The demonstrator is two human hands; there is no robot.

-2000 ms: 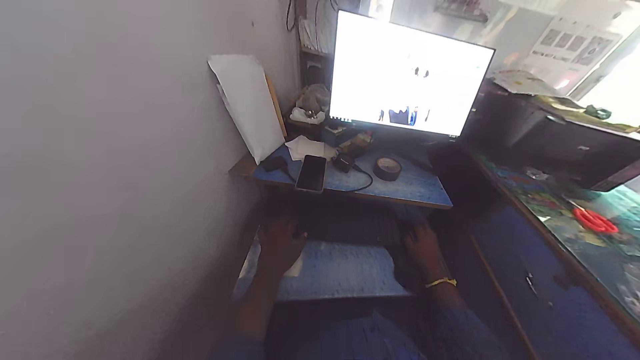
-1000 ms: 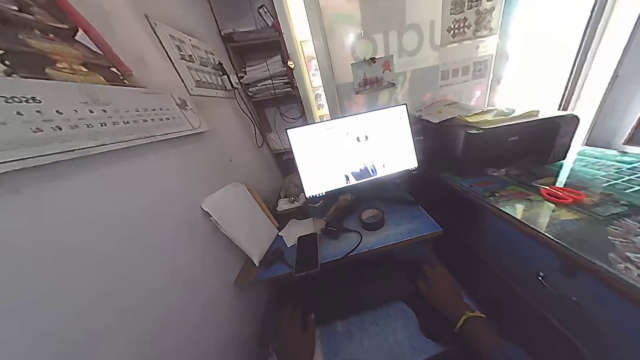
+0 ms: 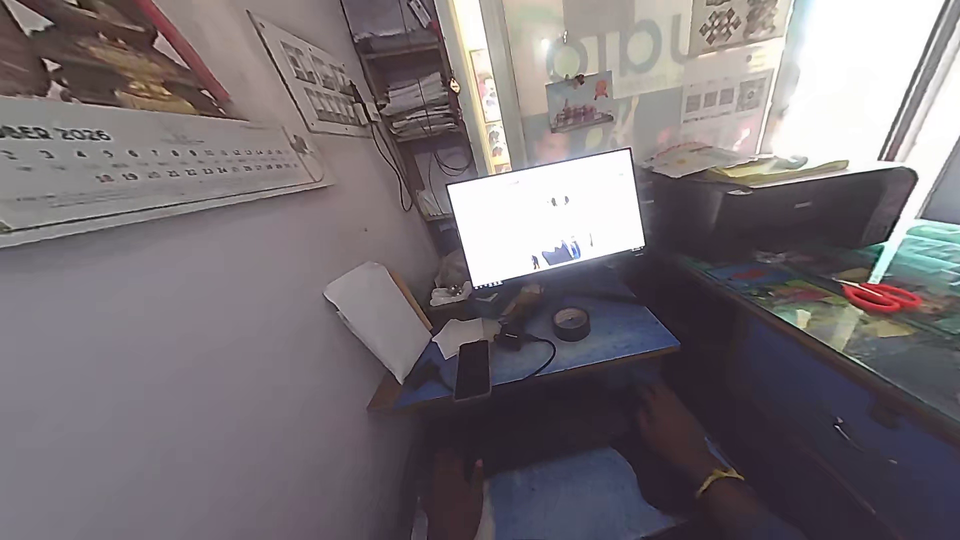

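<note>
My left hand (image 3: pixel 456 491) lies at the left of a blue pull-out shelf (image 3: pixel 570 487), near the dark keyboard area under the desk top; shadow hides what its fingers touch. At the shelf's right side is my right hand (image 3: pixel 667 424), with a yellow band at the wrist; its fingers are in shadow, and whether they hold anything cannot be told. Above the hands, on the blue desk top (image 3: pixel 615 349), are a smartphone (image 3: pixel 472 370), a roll of black tape (image 3: pixel 571 324) and a black cable (image 3: pixel 551 352). The lit computer monitor (image 3: pixel 551 217) stands behind them.
White papers (image 3: pixel 379 315) lean on the left wall, below a wall calendar (image 3: pixel 150 165). On the right, a black printer (image 3: pixel 795 202) and red-handled scissors (image 3: pixel 881 295) rest on a glass-topped counter (image 3: pixel 795 300). Shelves with stacked papers (image 3: pixel 421 105) stand behind the monitor.
The view has tilted upward, bringing the calendar and shelves into sight. My left hand was farther up by the keyboard area two seconds ago and is now lower in the picture.
</note>
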